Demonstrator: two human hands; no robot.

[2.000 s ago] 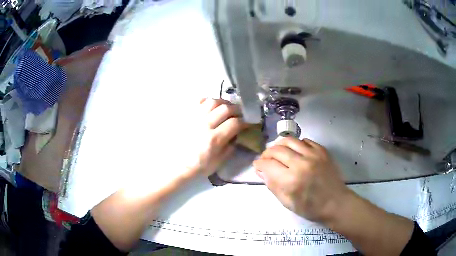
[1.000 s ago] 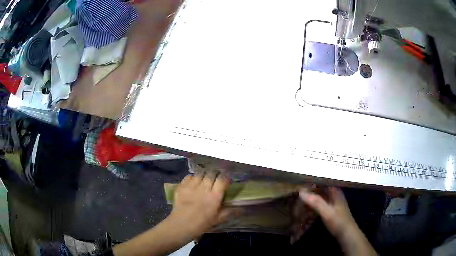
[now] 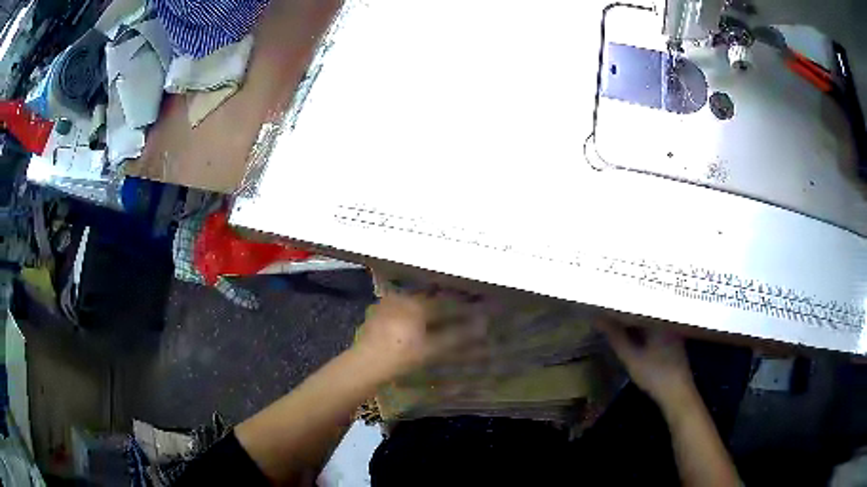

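A bundle of layered olive and grey-brown fabric strips lies on the lap, just below the table's front edge. My left hand is over the left part of the bundle, its fingers blurred; whether it grips a strip cannot be told. My right hand is at the bundle's right end, its fingertips partly hidden under the table edge.
The white sewing table has a printed ruler along its front. The presser foot stands above the bluish slide plate. An orange-handled tool lies at the right. Red cloth hangs below the table; striped cloth lies at upper left.
Both hands left the machine for the bundle below the table. Since the last earlier frame, my left hand has moved slightly up over it, and the light olive strip held there no longer shows distinctly.
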